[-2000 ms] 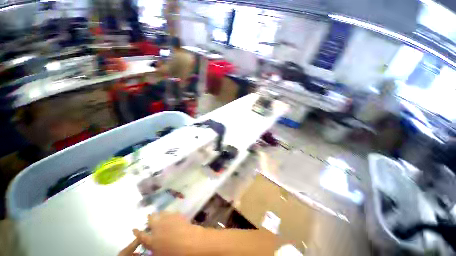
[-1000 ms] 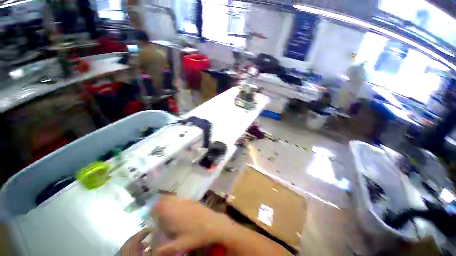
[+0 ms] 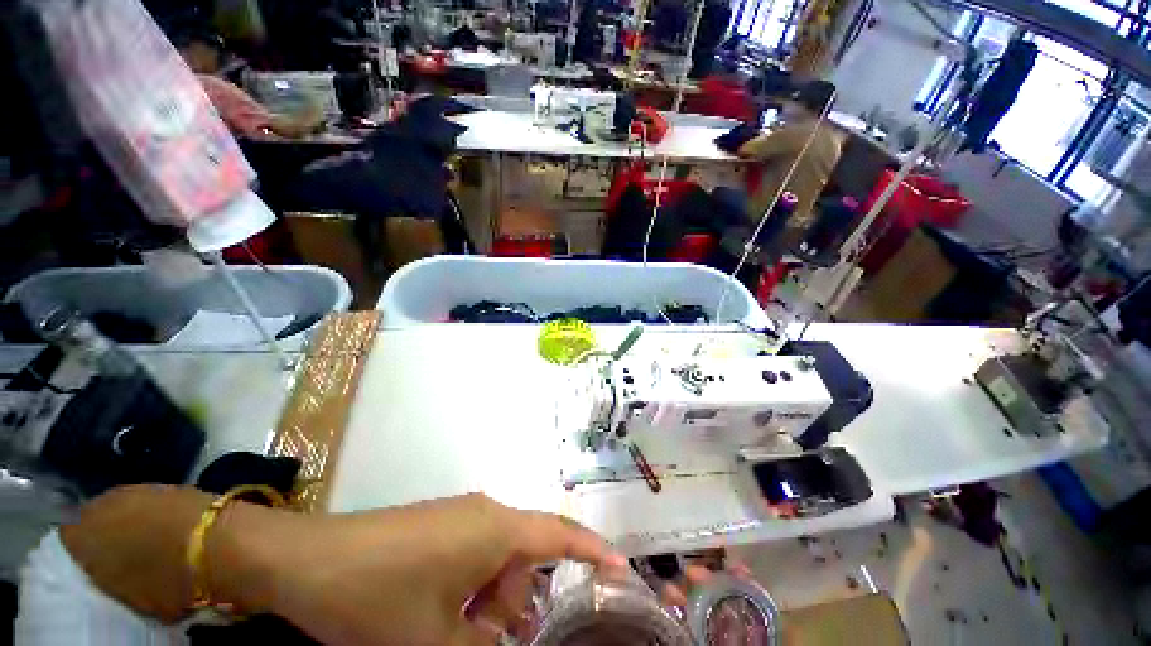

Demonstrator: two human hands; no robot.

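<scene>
My left hand, with a gold bracelet at the wrist, reaches in from the lower left and grips a clear round plastic jar at the bottom edge. Only some fingertips of my right hand show beside the jar, at a second clear round piece, perhaps its lid. The rest of that hand is hidden or cut off. Both round pieces are held low in front of the table's front edge. The lid-like piece has something pinkish or brown showing through it.
An off-white sewing machine stands on the white table. Red scissors lie under its arm, a dark phone-like object at its right. A yellow-green round item, tubs behind and brown tape at left. People sit beyond.
The view has swung left and levelled onto the machine. My left hand and forearm are now large at lower left; the right forearm has left view. The clear round pieces now show plainly.
</scene>
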